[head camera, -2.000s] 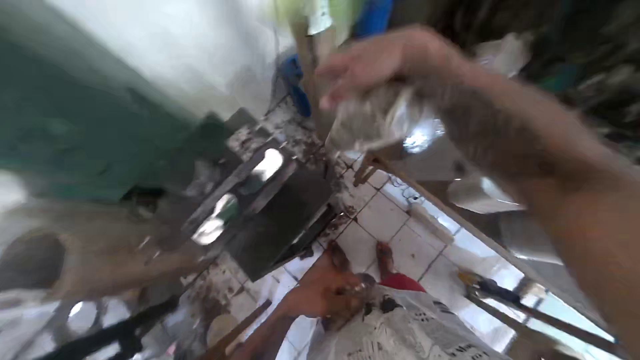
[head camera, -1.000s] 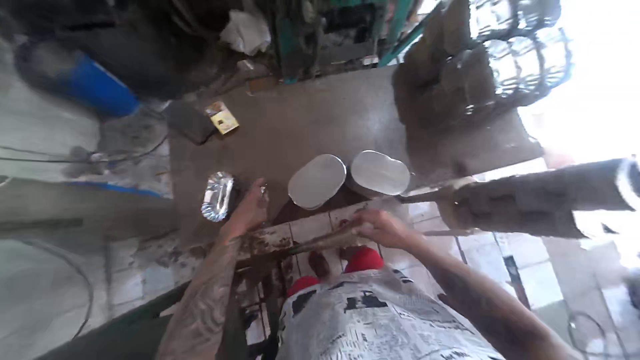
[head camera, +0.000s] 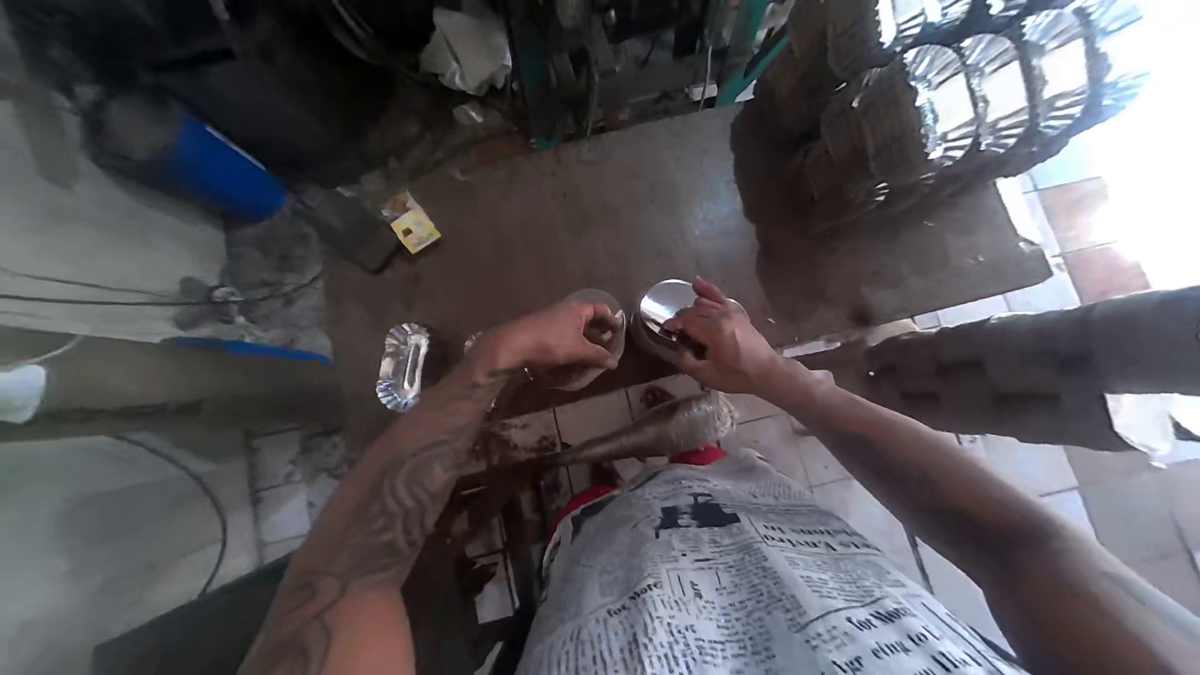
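Two stacks of oval foil containers stand side by side near the front edge of a brown tabletop (head camera: 656, 206). Over the left stack (head camera: 595, 298) is my left hand (head camera: 561, 335), fingers curled; whether it grips anything is hidden. My right hand (head camera: 717, 342) is at the right stack (head camera: 667, 302), its fingers on the shiny foil at the top; a firm hold cannot be made out. A single crimped foil tray (head camera: 403, 367) lies at the table's left end. In front of the stacks, a tool handle with a clear-wrapped end (head camera: 703, 419) lies across my lap.
Large stacks of crimped foil trays (head camera: 984, 89) stand at the back right. A small yellow box (head camera: 414, 230) sits at the back left. Beyond are a blue container (head camera: 225, 173) and machinery with a green frame (head camera: 750, 56). A long stack (head camera: 1012, 366) extends at the right.
My left hand has moved right from beside the single foil tray to the left stack. My right hand has left the handle and is at the right stack.
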